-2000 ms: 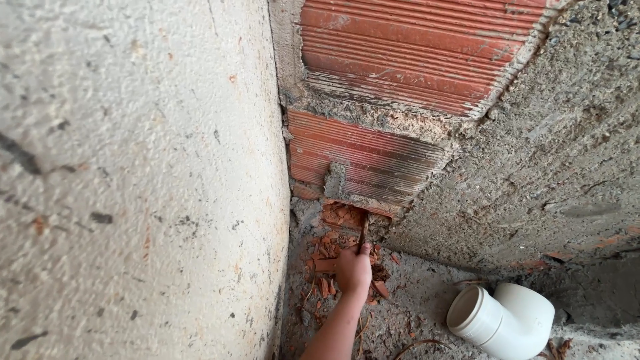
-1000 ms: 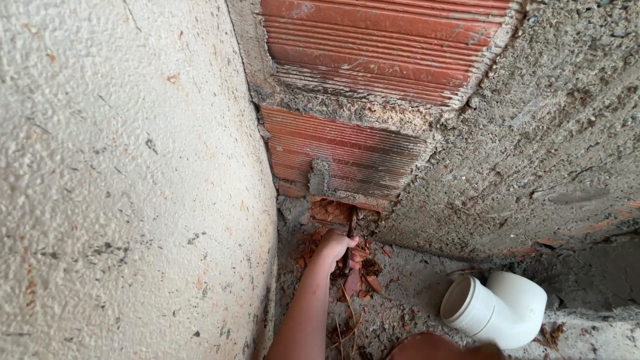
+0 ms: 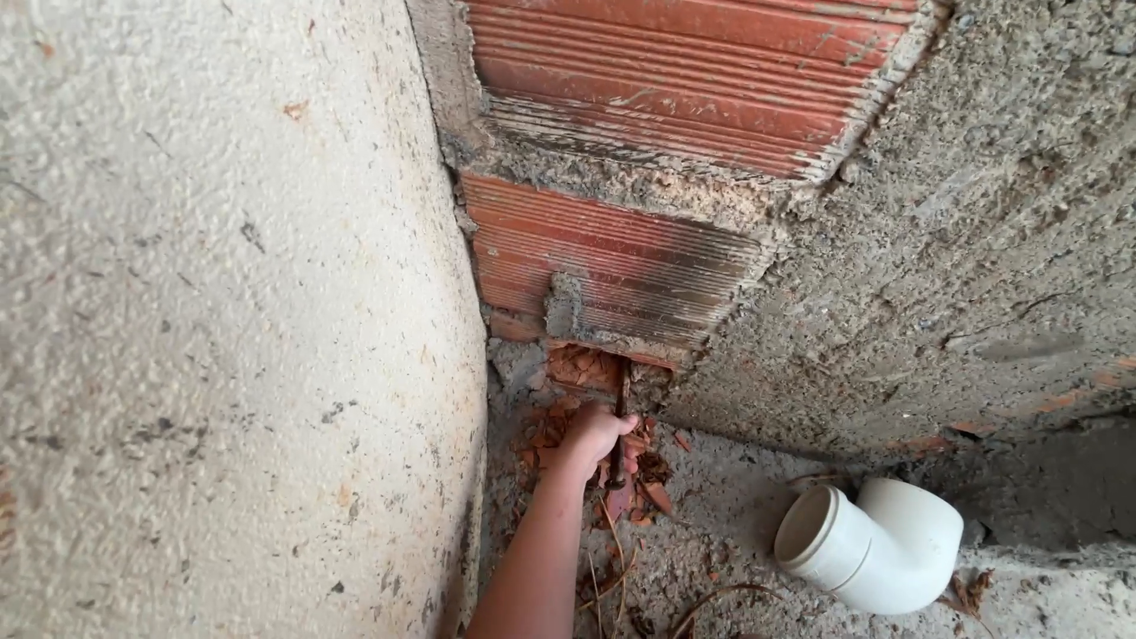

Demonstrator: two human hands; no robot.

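Note:
My left hand is closed around a rusty metal chisel. The chisel's far end reaches into a broken hole at the foot of a ribbed red clay block; its tip is hidden there. Reddish rubble lies inside the hole, and broken clay pieces are scattered on the floor under and beside the hand. My right hand is not in view.
A white plastic pipe elbow lies on the rough floor at the lower right. A textured whitish wall rises close on the left, and a rough cement wall slopes along the right. Dry stems lie near the forearm.
Something brownish at the bottom edge one second ago has mostly left the picture. The left hand stays on the chisel by the hole.

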